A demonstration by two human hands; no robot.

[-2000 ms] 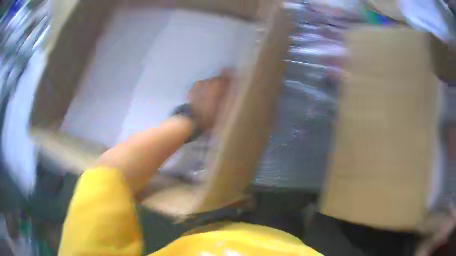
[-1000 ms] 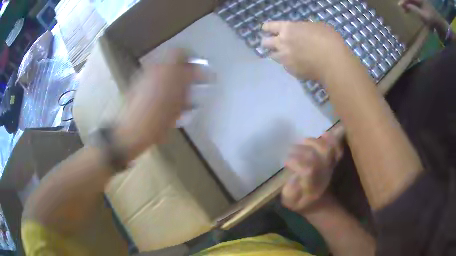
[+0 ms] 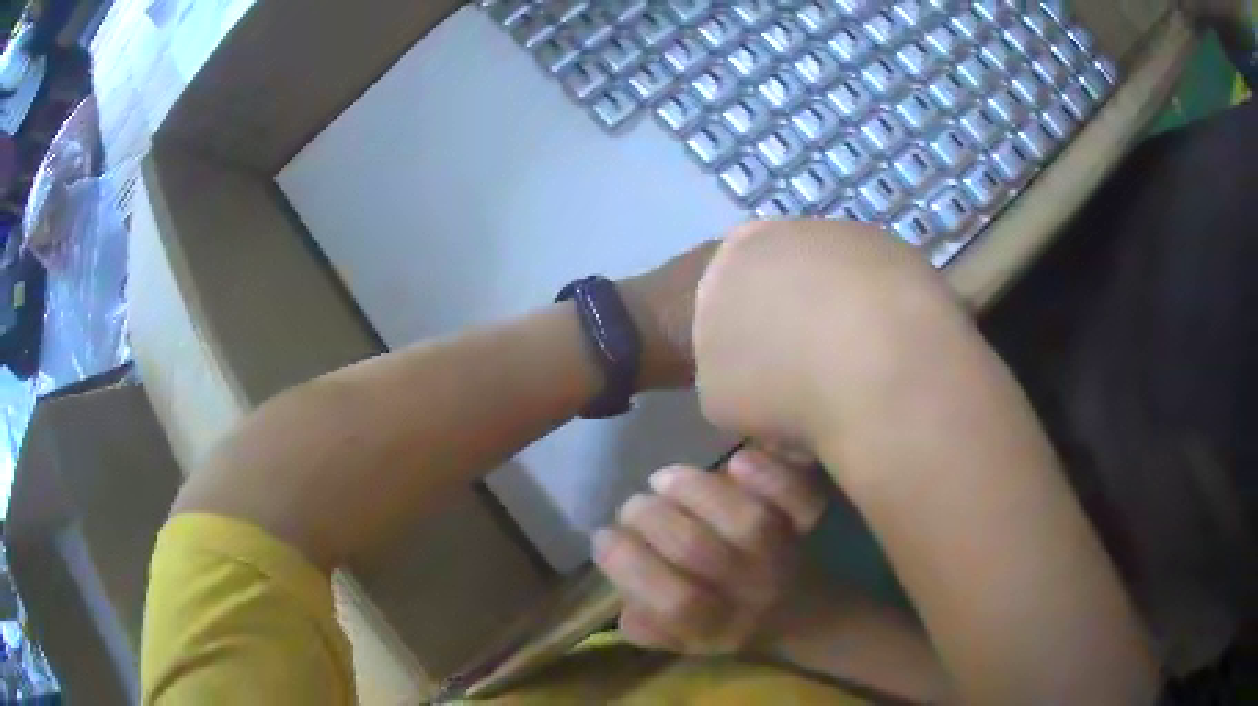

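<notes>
My left hand [image 3: 671, 312], with a dark band at the wrist, reaches right over the carton [image 3: 207, 317]. Another person's arm [image 3: 883, 345] covers most of it, and its fingers are hidden, so what it holds cannot be told. My right hand is not in view. Shiny silver square metal parts [image 3: 814, 104] stand in close rows at the upper right of the carton, on a white sheet [image 3: 428, 207]. The sheet shows bare at the left.
The other person's closed hand [image 3: 711, 545] is at the carton's near edge. A second brown carton [image 3: 104, 510] is at the lower left. Clear crinkled plastic [image 3: 90, 310] lies at the far left. The other person's dark clothing [image 3: 1131, 317] is at the right.
The view has moved from a carton with a white sheet to the one holding metal parts. My left hand has moved right, under the other person's arm. The other person's closed hand has shifted left.
</notes>
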